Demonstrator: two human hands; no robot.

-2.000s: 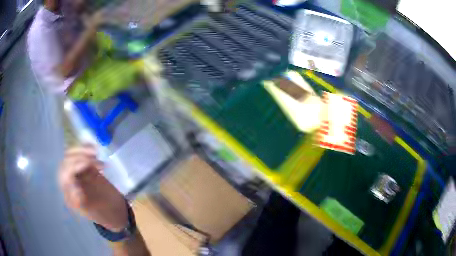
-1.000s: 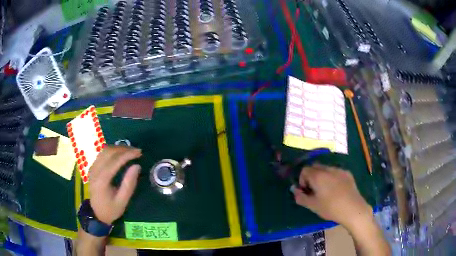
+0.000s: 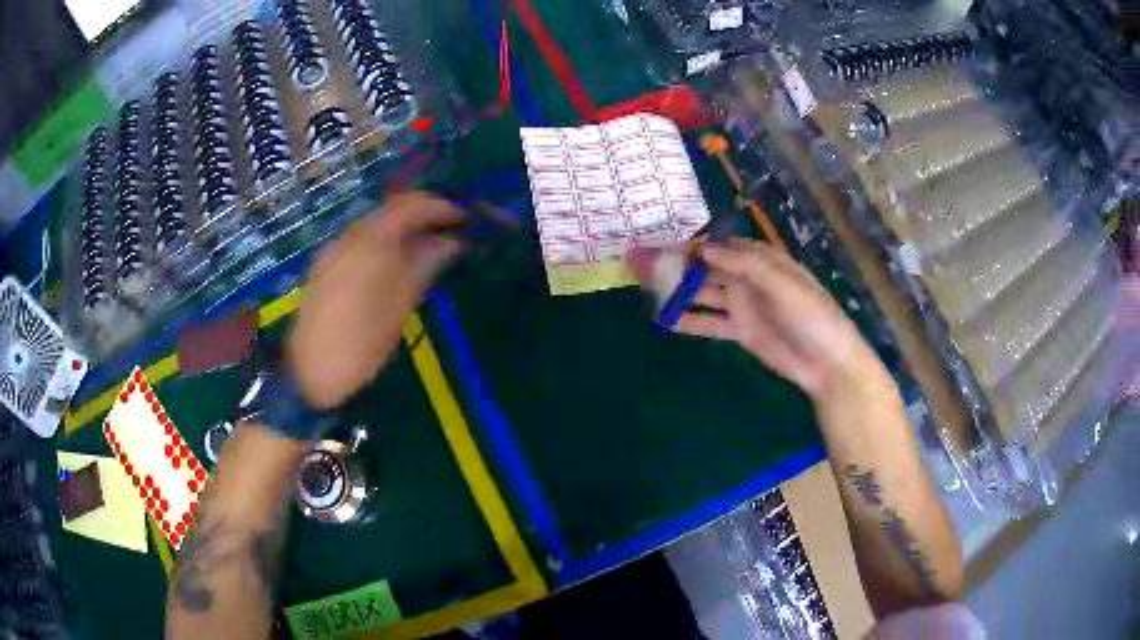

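Observation:
My left hand (image 3: 363, 300) is blurred over the blue and yellow tape lines, fingers bent towards a red lead and a thin dark shape; whether it grips them cannot be told. My right hand (image 3: 781, 306) holds a blue-and-black pen-like tool (image 3: 681, 298) between thumb and fingers, at the lower right corner of the white label sheet (image 3: 613, 188). The sheet lies on the green mat. A silver round fixture (image 3: 328, 481) with a dark centre stands on the mat just right of my left forearm. A loose silver ring (image 3: 219, 440) lies beside that forearm.
A clear tray of black-silver parts (image 3: 269, 206) is at upper left, with another tray (image 3: 1000, 275) at right. A small fan (image 3: 31, 356), red-dot sticker card (image 3: 153, 456), brown pad (image 3: 219, 341) and green label (image 3: 340, 613) are at left. An orange stick (image 3: 756, 206) is beside the sheet.
The view has shifted right, so bench things appear further left. My left hand has moved right from beside the fixture to the tape lines. My right hand has moved up to the sheet, its fingers more extended.

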